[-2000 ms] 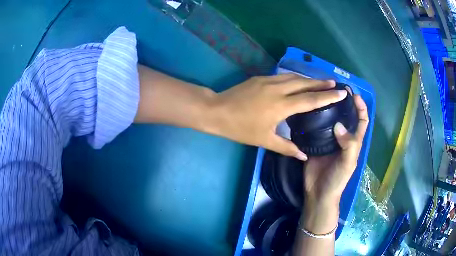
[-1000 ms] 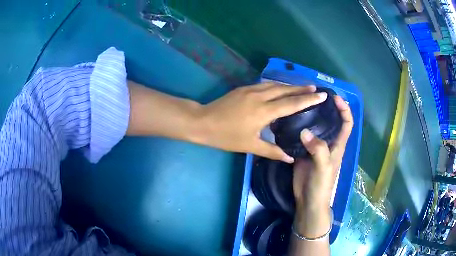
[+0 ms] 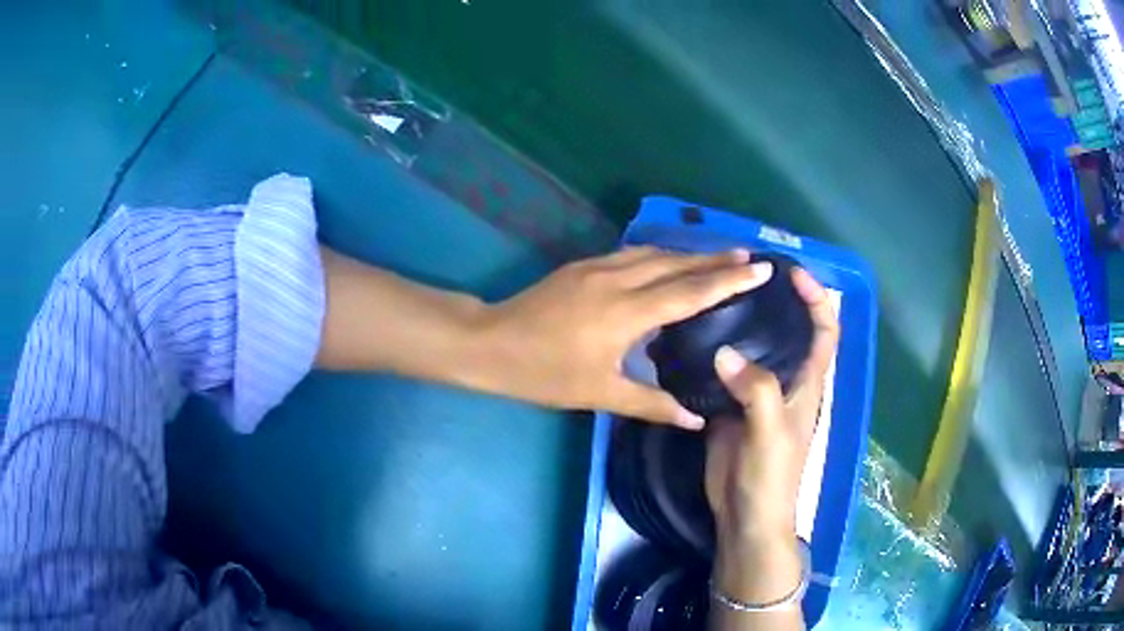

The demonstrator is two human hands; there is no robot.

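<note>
A black round ear cup (image 3: 746, 333) of the headphones is held between both bare hands over a blue tray (image 3: 853, 407). My left hand (image 3: 561, 327) comes in from the left, its fingertips on the upper edge of the cup and its thumb at the lower edge. My right hand (image 3: 774, 431) comes from below, its thumb on the cup face and its fingers around the far side. More black round parts (image 3: 663, 487) lie in the tray, partly hidden by my right hand and wrist. The headband cannot be made out.
The tray extends over the dark green belt (image 3: 690, 111) and the teal ledge (image 3: 468, 505). A yellow bar (image 3: 968, 358) lies across the belt at the right. Shiny tape (image 3: 388, 121) sticks to the ledge edge. Blue bins (image 3: 1048, 173) stand at the far right.
The hands, cup and tray appear lower and further left in the picture, and the surroundings have shifted too. The grip on the cup looks much the same.
</note>
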